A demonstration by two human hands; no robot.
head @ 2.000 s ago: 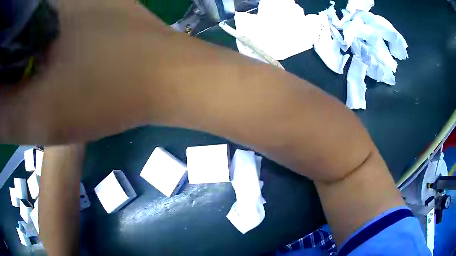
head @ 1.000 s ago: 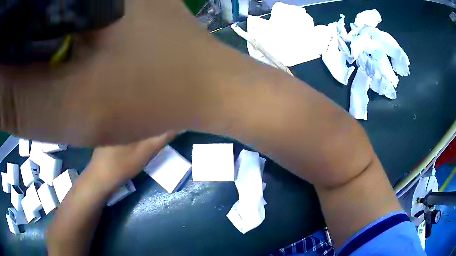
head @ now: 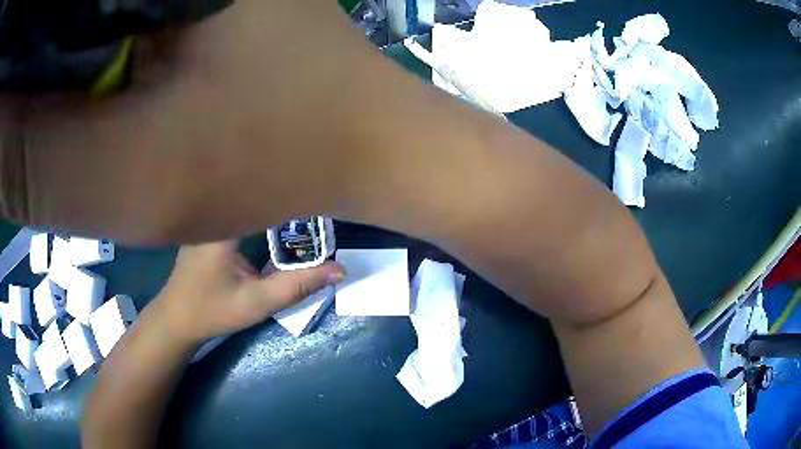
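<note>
My left hand (head: 230,291) holds a white adapter housing (head: 301,243) with its open face up, showing a circuit board with small parts. The thumb lies along its lower edge. My right hand (head: 149,114) is large, blurred and raised at the upper left, partly cut off. It grips the dark dispensing gun (head: 79,44), with yellow tape (head: 114,72) under the fingers. The gun's nozzle is not visible. One blank white housing (head: 371,281) lies right of my left thumb, and another (head: 304,314) lies partly under it.
Several white housings (head: 82,346) cluster at the left. A creased wiping paper (head: 435,329) lies right of the blank housing. Flat white paper (head: 505,61), a thin stick (head: 452,79) and crumpled wipes (head: 650,92) lie at the top on the dark worktop (head: 527,386). A cream-yellow hose (head: 746,281) runs at the right.
My left hand has moved up and right from the left edge and now holds an open housing. My right hand and the gun have shifted right and into fuller view.
</note>
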